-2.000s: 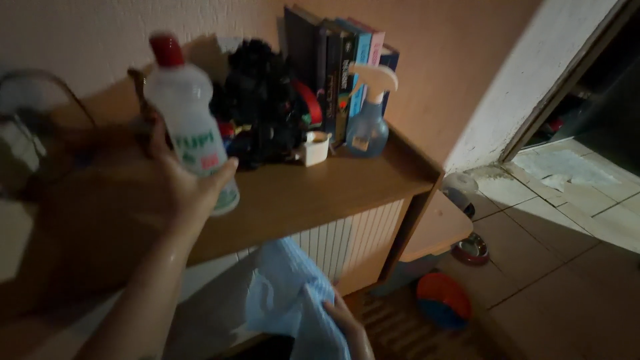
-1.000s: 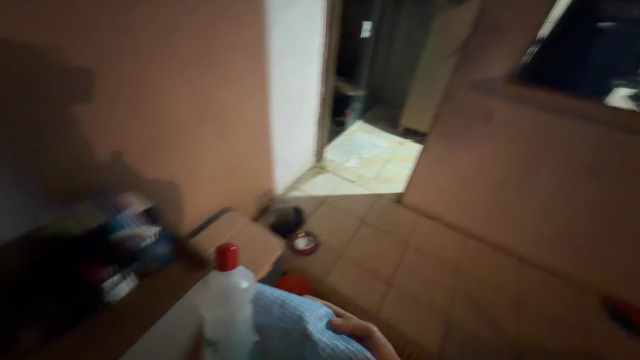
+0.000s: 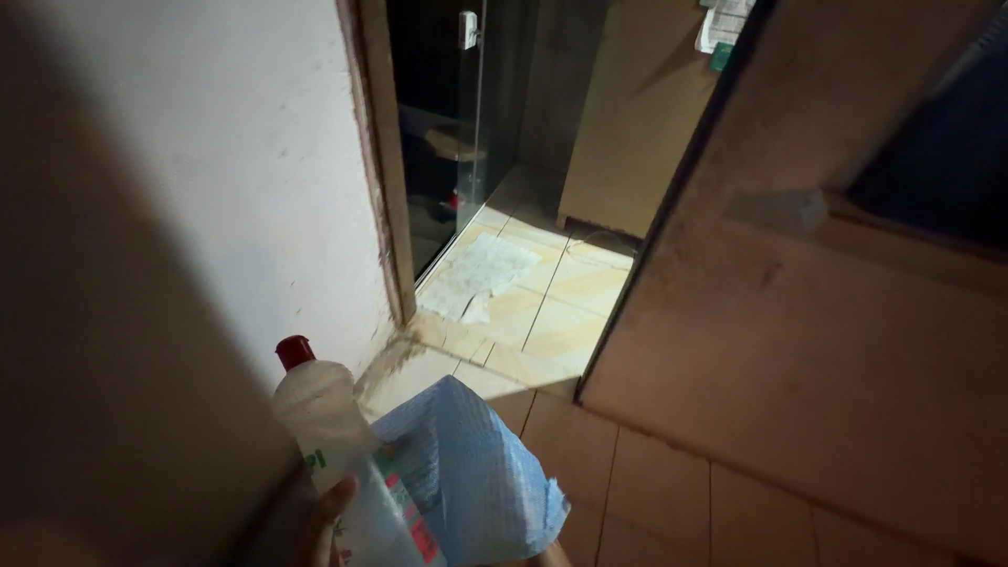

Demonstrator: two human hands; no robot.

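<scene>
At the bottom of the view, my left hand (image 3: 329, 516) is wrapped around a translucent plastic bottle (image 3: 342, 425) with a red cap, tilted to the left, its label bearing writing. Just right of the bottle a blue-and-white cloth (image 3: 472, 480) spreads upward, partly behind it. Only a small part of my right hand (image 3: 553, 556) shows under the cloth's lower edge, holding it; the fingers are hidden.
Ahead is a doorway with a wooden frame (image 3: 386, 181) and a lit tile floor (image 3: 551, 299) bearing a pale cloth or mat (image 3: 480, 272). A glass door (image 3: 470, 118) stands inside. A white wall (image 3: 260, 157) is left, a brownish wall (image 3: 787, 354) right.
The view has swung far right and nearer the doorway. The shelf with books and spray bottle, seen two seconds ago, is out of view. Bottle and cloth have stayed in my hands.
</scene>
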